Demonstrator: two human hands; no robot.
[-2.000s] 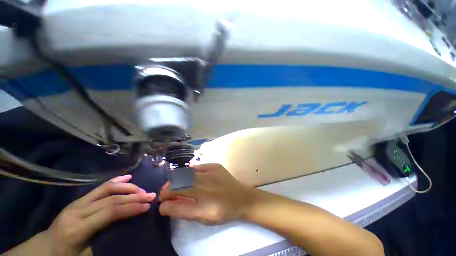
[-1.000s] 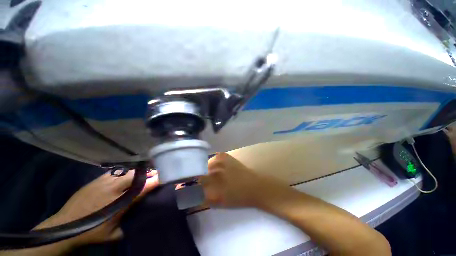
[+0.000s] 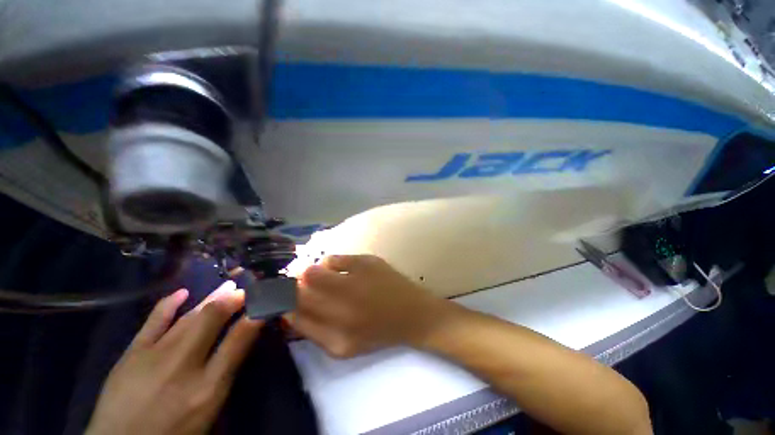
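Observation:
The black fabric lies under the sewing head and over the front edge, dark and hard to make out. My left hand lies on it with fingers spread, fingertips close to the needle area. My right hand is bent beside the grey block, its fingertips partly hidden by the block; I cannot tell what they hold. The needle and presser foot are hidden or blurred. The white machine head with its blue stripe and the pale grey tension knob stand over the hands.
Pink-handled snips lie on the white table at the right, beside a black device with a white cord. A measuring tape runs along the table's front edge. A dark curved bar is at the left.
The view has shifted, and the machine head and knob appear further left and higher. My left hand, earlier partly behind the curved bar, now lies spread on the fabric. My right hand stays beside the grey block.

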